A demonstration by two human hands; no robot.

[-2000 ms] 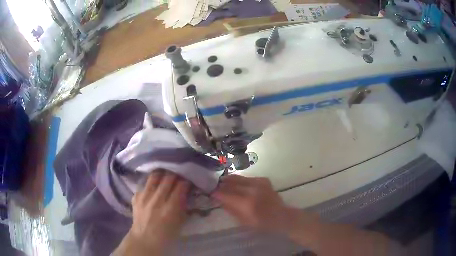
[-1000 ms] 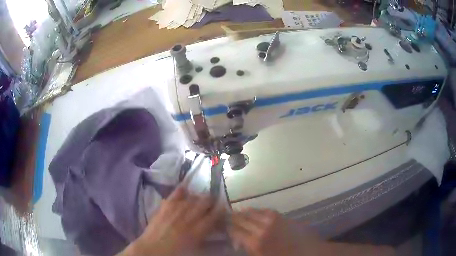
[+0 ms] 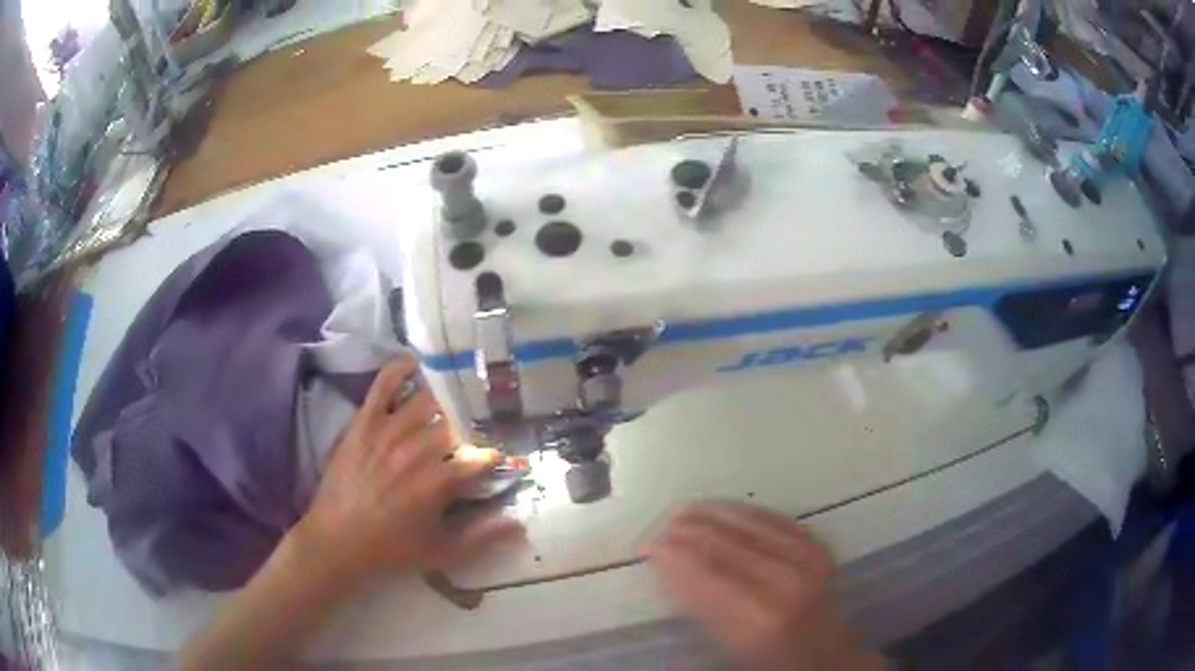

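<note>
The purple and pale grey garment lies bunched on the table left of the needle. My left hand is over the garment's right edge, with its fingertips beside the lit presser foot. A small dark and metallic piece shows between its fingers and the foot; what it is and whether the hand grips cloth is unclear. My right hand is blurred, palm down over the front of the machine bed, with no cloth visible in it. The white JACK lockstitch machine stands over the bed.
Cream and purple cut pieces and a printed paper lie behind the machine on the brown surface. Blue tape marks the table's left side. The grey front edge runs at the lower right, beside white cloth.
The garment has moved left and back, away from the needle. My left hand has moved up toward the presser foot. My right hand has moved right, apart from the left hand and the cloth.
</note>
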